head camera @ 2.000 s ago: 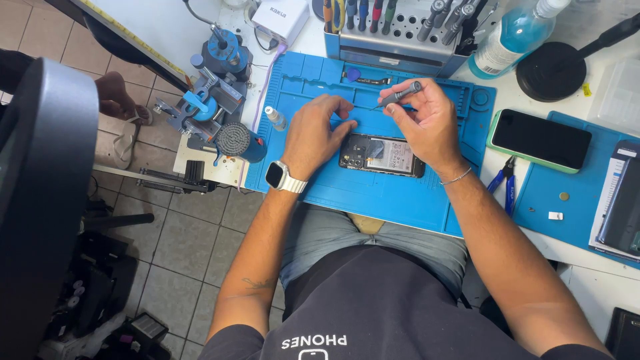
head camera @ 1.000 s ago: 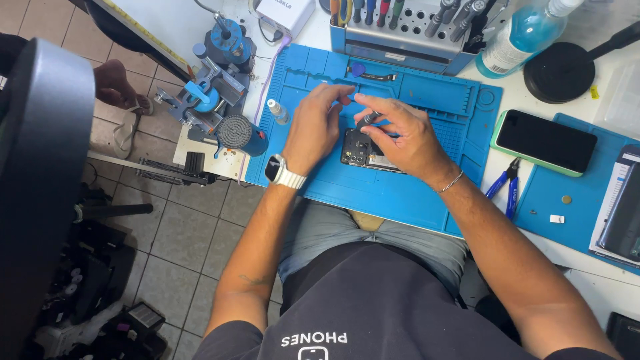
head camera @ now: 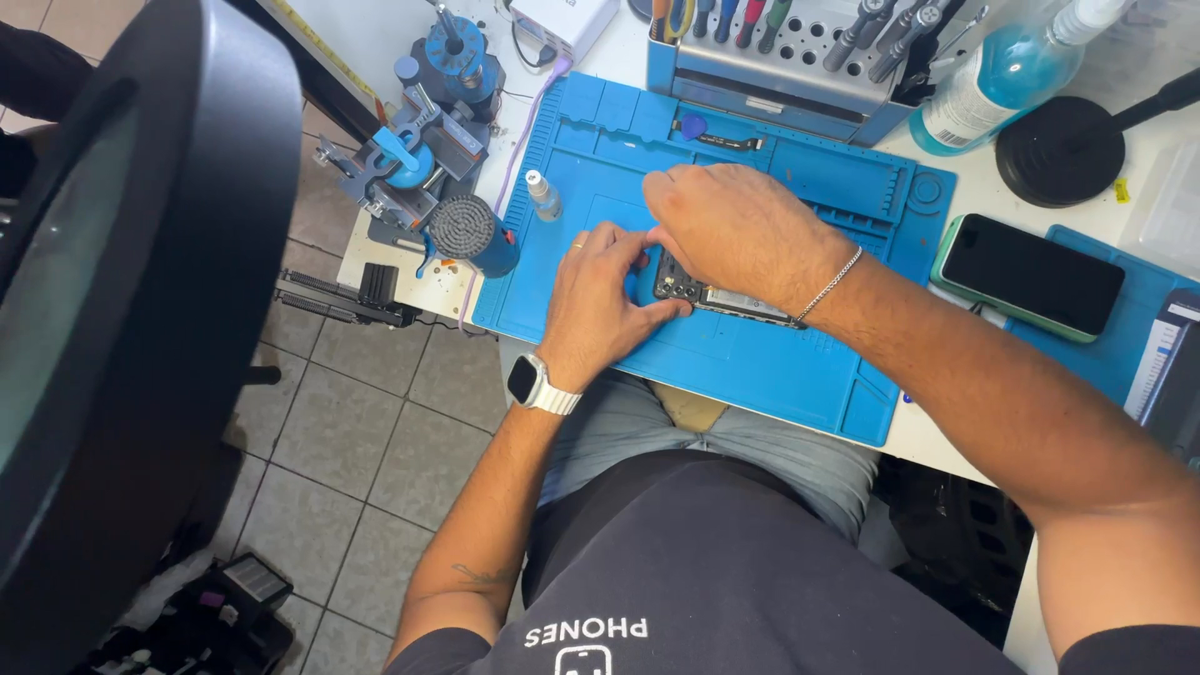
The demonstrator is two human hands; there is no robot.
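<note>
An opened smartphone point(head camera: 741, 302) lies on the blue silicone repair mat point(head camera: 600, 202), its inner parts partly showing. My left hand point(head camera: 609, 295) rests at the phone's left end, thumb against its lower corner. Over the upper left part of the phone is my right hand point(head camera: 741, 230), its back to the camera; its fingers and anything in them are hidden. The dark screwdriver seen earlier does not show now. Near the mat's top edge lie a flex cable point(head camera: 733, 142) and a small blue round item point(head camera: 693, 127).
Left of the mat stand a small spray bottle point(head camera: 544, 197), a dark cylindrical container point(head camera: 473, 236) and a clamp fixture point(head camera: 408, 155). A tool organizer point(head camera: 778, 70) is behind. At right are a blue liquid bottle point(head camera: 1003, 80), a round black base point(head camera: 1059, 150) and another smartphone point(head camera: 1031, 272).
My right hand has moved left and turned over above the phone, covering more of it. Two seconds ago it held a dark screwdriver in view. My left hand has come down beside the phone's left end.
</note>
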